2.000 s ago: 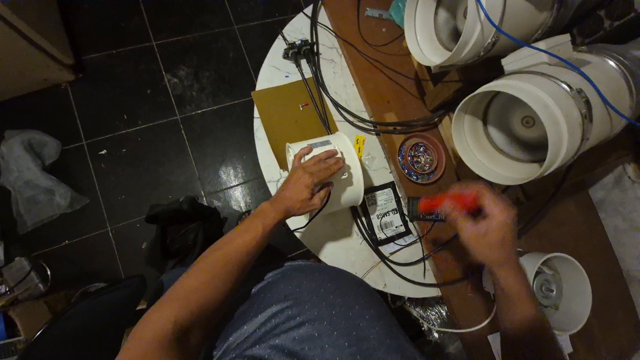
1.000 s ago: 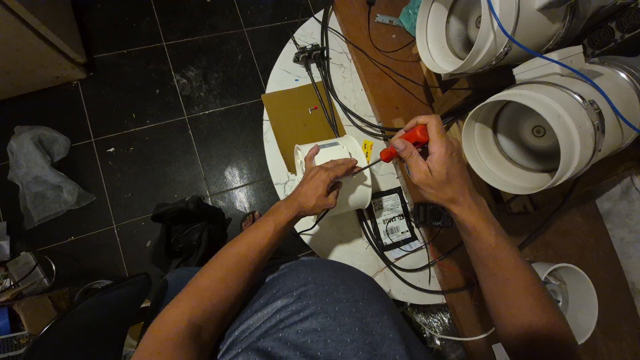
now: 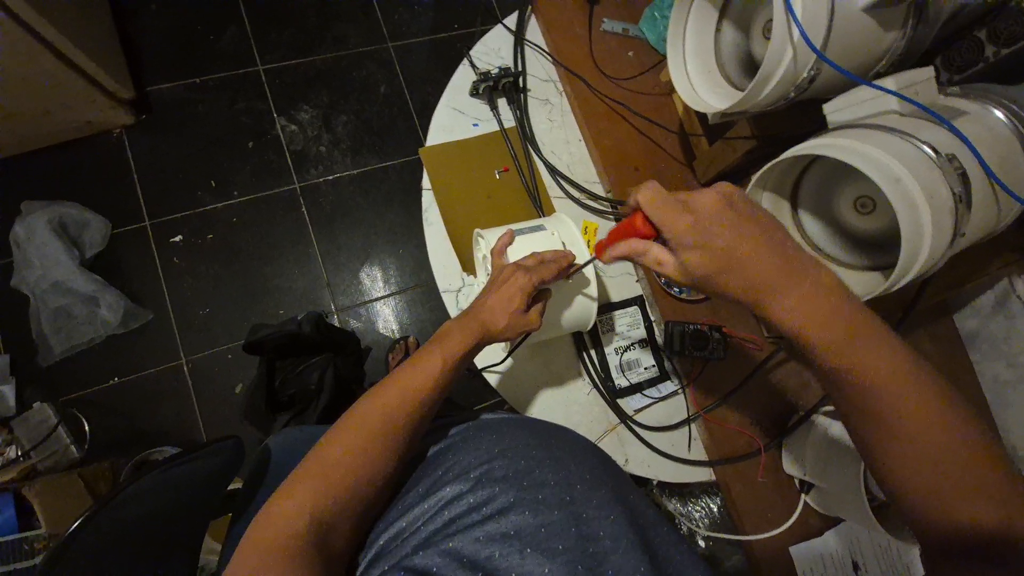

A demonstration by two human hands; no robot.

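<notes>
A white plastic cylindrical housing (image 3: 560,308) lies on its side on the marble-patterned round table (image 3: 456,104). My left hand (image 3: 516,296) lies over it, fingers spread along its wall, steadying it. In my right hand (image 3: 688,240) is a screwdriver with a red handle (image 3: 628,234); its shaft points down-left, with the tip at the housing's wall beside my left fingertips. Whether the tip sits in a screw cannot be seen. A brown sheet (image 3: 468,184) with a small red-tipped piece (image 3: 502,171) on it lies behind the housing.
Black cables (image 3: 560,178) run across the table from a black connector block (image 3: 494,82). A black-edged labelled packet (image 3: 628,344) and a multimeter (image 3: 696,340) lie nearby. White inline duct fans (image 3: 856,200) stand at the right, under a blue cable (image 3: 880,88). A small dish (image 3: 680,288) is mostly hidden by my right hand.
My right hand has brought the red-handled screwdriver from the right over to the housing, where it meets the wall. My left hand has stayed on the housing.
</notes>
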